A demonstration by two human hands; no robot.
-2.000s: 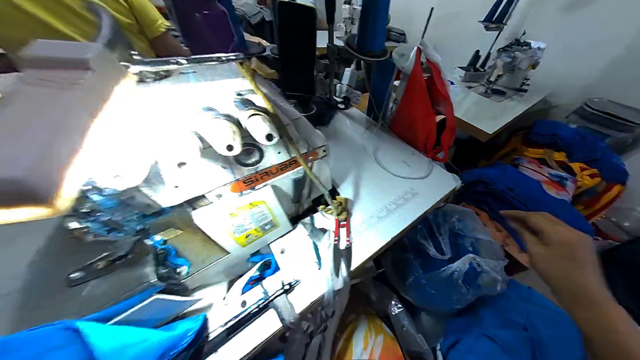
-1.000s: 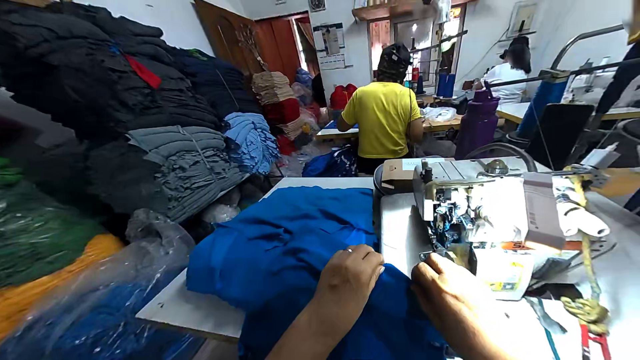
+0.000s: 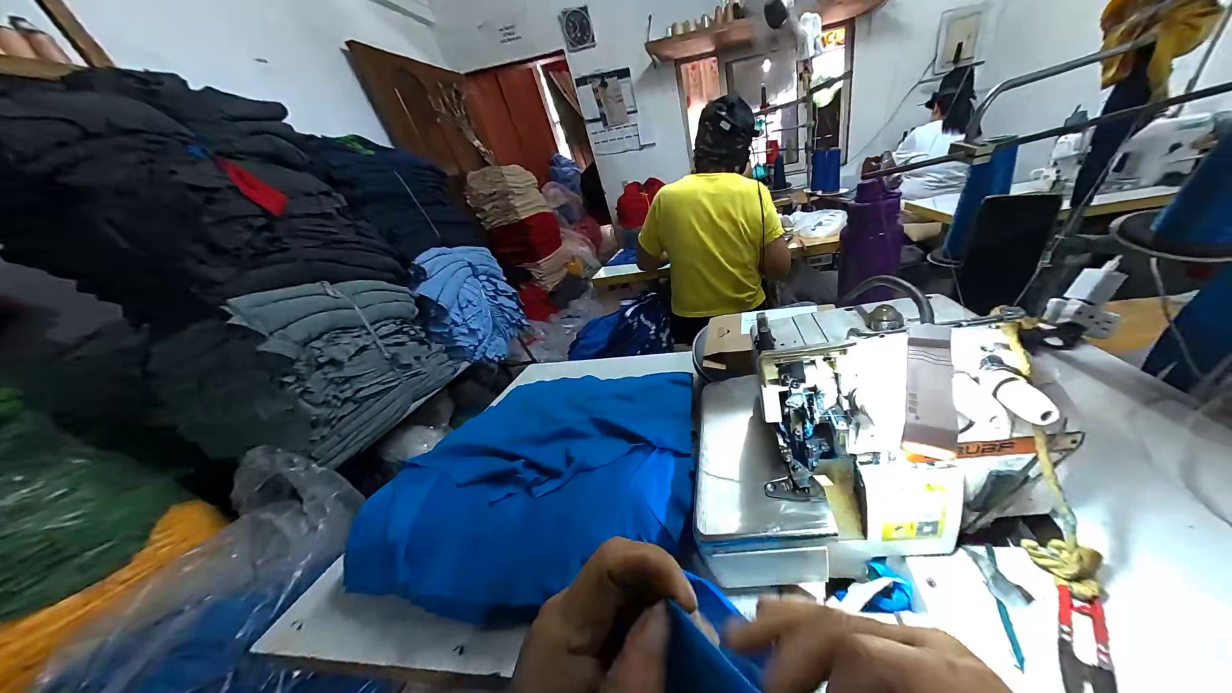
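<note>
My left hand is at the bottom middle, its fingers and thumb pinching a folded edge of blue fabric. Close on its right is my right hand, blurred, with its fingertips at the same fabric; whether they grip it is unclear. Beyond them a pile of blue cloth lies on the white table. An overlock sewing machine stands right of the pile, brightly lit, with a flat metal work plate. Red-handled thread snips lie at the lower right beside a knotted yellow cord.
Tall stacks of dark folded cloth and grey cloth fill the left, with plastic-wrapped fabric below. A person in a yellow shirt sits ahead, facing away; another in white is farther back. Blue thread cones stand right.
The view has swung far left since two seconds ago. One second ago both hands lay on the blue cloth by the machine; now they are lower, with a folded fabric edge held up between them.
</note>
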